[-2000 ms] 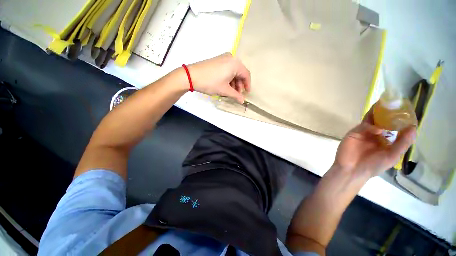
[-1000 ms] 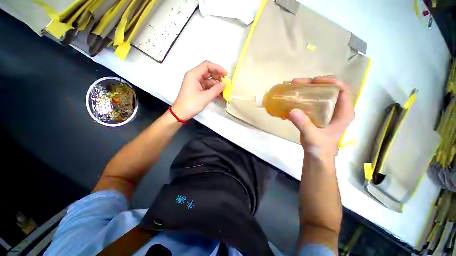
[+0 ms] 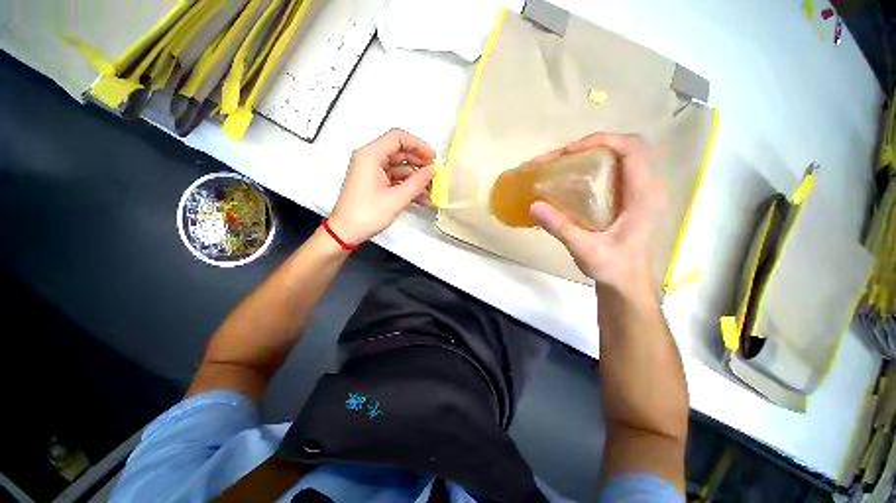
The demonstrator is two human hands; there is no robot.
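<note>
A grey-beige bag panel (image 3: 560, 108) with yellow edges lies flat on the white table in front of me. My left hand (image 3: 385, 187) pinches the yellow binding tail (image 3: 440, 185) at the panel's lower left corner between thumb and fingertips. My right hand (image 3: 614, 216) holds the glue bottle (image 3: 565, 187), tilted on its side above the lower part of the panel, its nozzle end pointing left towards the tail. The nozzle is pale and hard to make out. A small yellow patch (image 3: 596, 96) and two grey tabs (image 3: 691, 83) show on the panel.
Layered yellow-edged panels (image 3: 201, 59) lie at the upper left beside a speckled white board (image 3: 316, 83) and a crumpled white cloth or paper (image 3: 432, 27). Another folded panel (image 3: 801, 285) lies right. More stacks stand at the right edge. A round scrap bucket (image 3: 226, 219) is on the floor left.
My right hand brought the bottle left from the panel's right side to above its lower part. My left hand moved from the bottom flap to the corner tail and now pinches it.
</note>
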